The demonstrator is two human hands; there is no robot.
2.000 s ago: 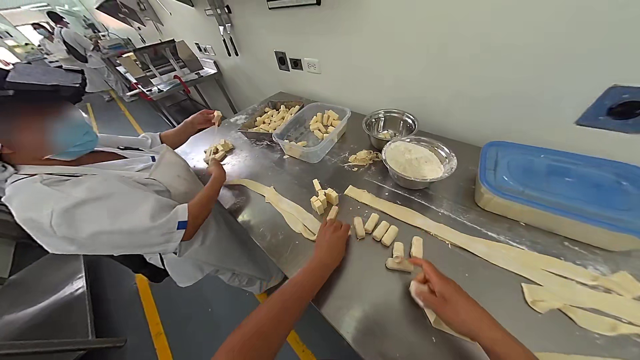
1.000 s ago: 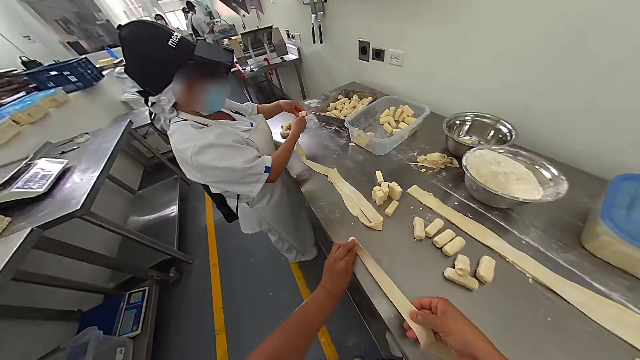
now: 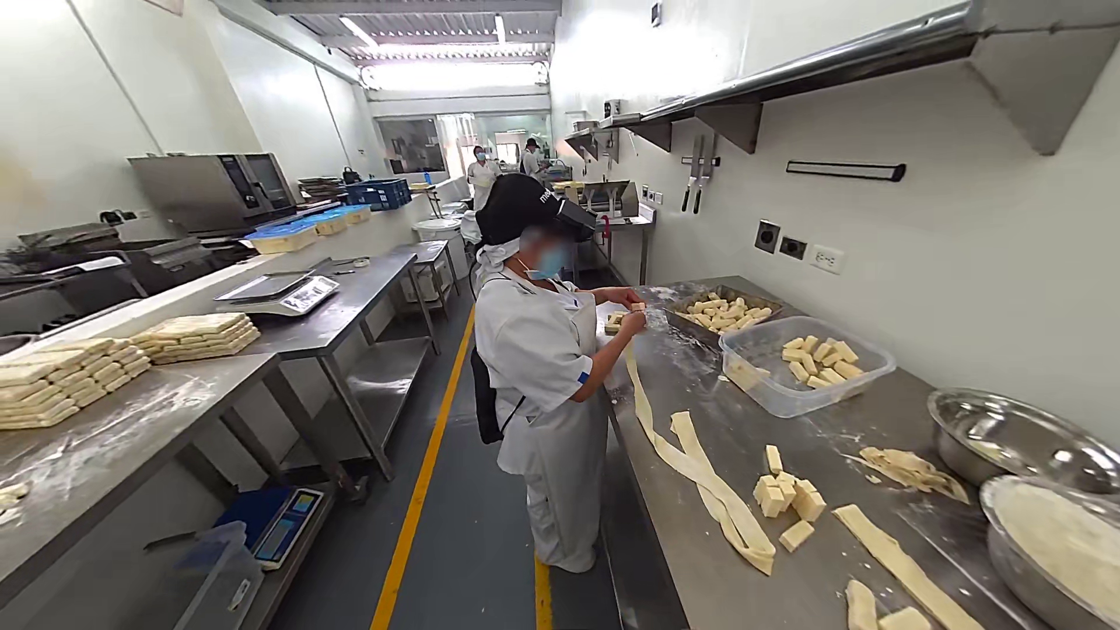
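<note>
Neither my left hand nor my right hand shows in the head view. Long dough strips (image 3: 717,499) lie on the steel worktable (image 3: 691,573) in front of the co-worker, and another dough strip (image 3: 906,564) runs off the bottom edge at the right. Between them is a small pile of pale blocks (image 3: 787,494). Wrapped pieces (image 3: 862,605) are cut off by the lower edge. A crumpled dough scrap (image 3: 910,470) lies near the bowls. The clear plastic tub (image 3: 787,401) and the metal tray (image 3: 691,328) hold more pieces.
A masked co-worker (image 3: 542,376) stands at the table's left side, both hands around a small piece. Right: an empty-looking steel bowl (image 3: 1024,429) and a bowl of flour (image 3: 1063,542). Left: another steel table (image 3: 201,394) with stacked pale slabs (image 3: 66,376) and a scale (image 3: 278,293). A wall shelf (image 3: 814,52) juts out above.
The view has swung up and left. My hands, which held a dough strip between them one second ago, are out of view.
</note>
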